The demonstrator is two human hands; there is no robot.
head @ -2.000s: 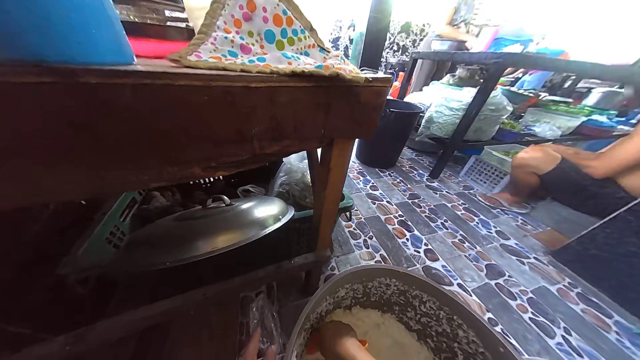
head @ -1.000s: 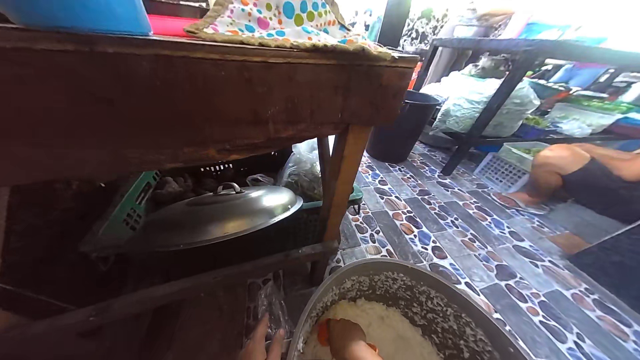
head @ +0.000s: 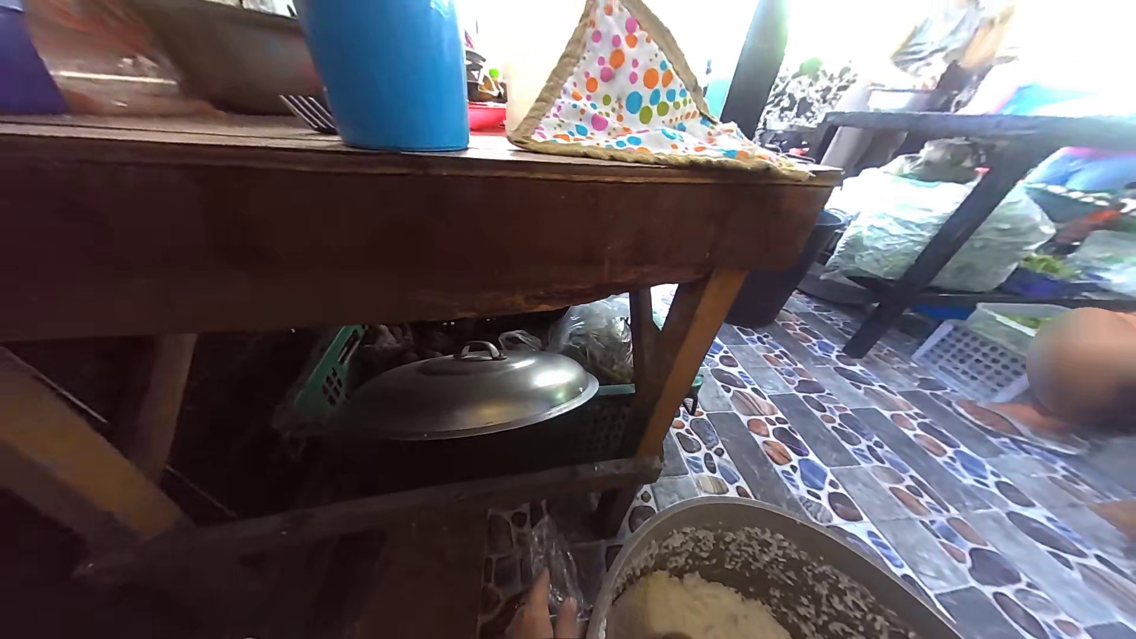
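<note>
A large metal pot (head: pixel 723 508) stands on the floor at the bottom of the view, with white cooked rice (head: pixel 701 608) in it and grains stuck to its inner wall. Only the fingertips of my left hand (head: pixel 543 614) show, beside the pot's left rim and against a piece of clear plastic (head: pixel 555 557); whether they grip it is unclear. My right hand cannot be made out in this view.
A wooden table (head: pixel 399 240) stands ahead, with a blue plastic container (head: pixel 390 71), a fork (head: pixel 311 114) and a dotted cloth (head: pixel 621 84) on top. Below are a metal lid (head: pixel 470 395) and a green crate (head: pixel 330 373). Another person's leg (head: pixel 1078 364) is at the right.
The view has shifted, showing more of the tabletop. My right hand, earlier in the rice with something orange by it, has dropped out of sight.
</note>
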